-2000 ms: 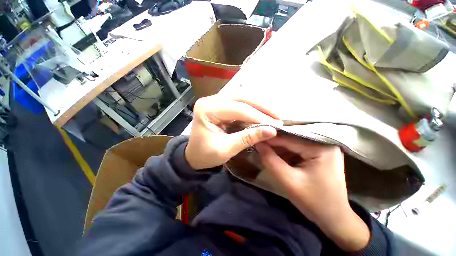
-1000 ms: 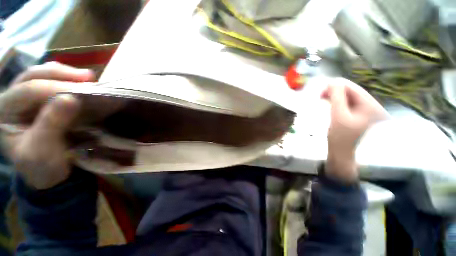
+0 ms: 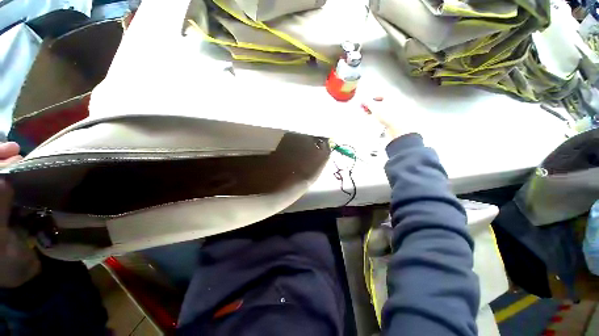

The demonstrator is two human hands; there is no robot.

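A beige handbag (image 3: 197,223) with a dark brown inside lies open in front of me, its mouth towards me. A zip edge (image 3: 131,156) runs along the far side of the opening. My left hand (image 3: 14,243), cut off by the left edge, grips the bag's left end. My right hand (image 3: 384,121) is over the white table, right of the bag and just below a red bottle with a silver top (image 3: 343,77). It is washed out by glare, so I cannot tell whether it holds anything. A green-handled tool (image 3: 343,151) and dark cord lie at the bag's right end.
Beige pieces with yellow edges (image 3: 263,39) lie at the back, and a larger heap (image 3: 473,59) lies at the back right. An open carton (image 3: 66,72) stands at the left. Another beige bag with a dark inside (image 3: 565,190) is at the right, beyond the table's edge.
The view has swung right since the first frame. My right hand has left the bag's opening and moved out over the table. My left hand stays on the bag, now at the view's left edge.
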